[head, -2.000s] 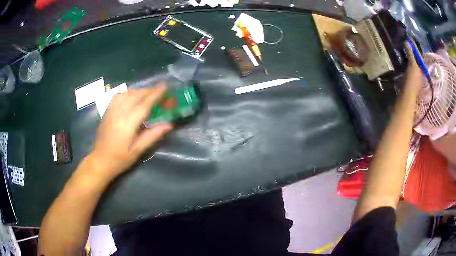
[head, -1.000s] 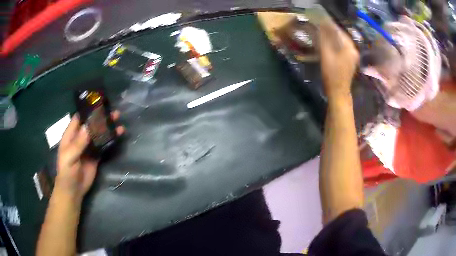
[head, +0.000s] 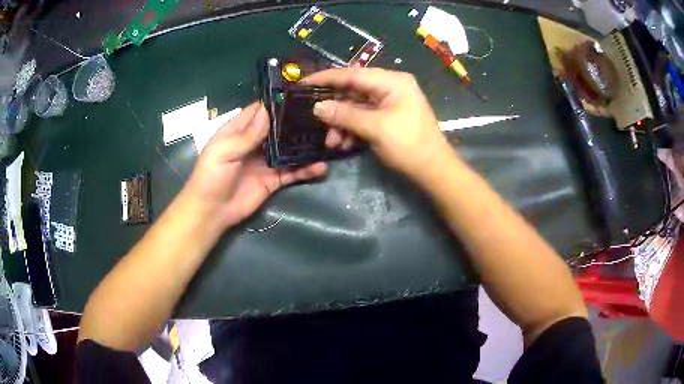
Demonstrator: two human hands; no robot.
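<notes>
A black phone [head: 289, 124] with a round gold part near its top is held tilted above the mat, its open side up. My left hand [head: 236, 169] grips it from the left and below. My right hand [head: 382, 112] has its thumb and fingers on the phone's upper right side. The fingers hide part of it, and I cannot tell if they also hold a smaller dark piece. A front frame [head: 336, 37] with yellow and red spots lies behind. An orange-yellow screwdriver [head: 444, 52] lies beside a white scrap.
A thin white pointed strip [head: 480, 122] lies right of my right hand. White rectangles [head: 185, 121] and a dark brown battery [head: 136, 199] lie left. Clear cups [head: 94, 79] stand back left. A beige box [head: 622, 67] and brown round item [head: 592, 75] are at right.
My right hand has come from the far right onto the phone. The view has shifted. The dark brown block that lay by the screwdriver no longer shows there.
</notes>
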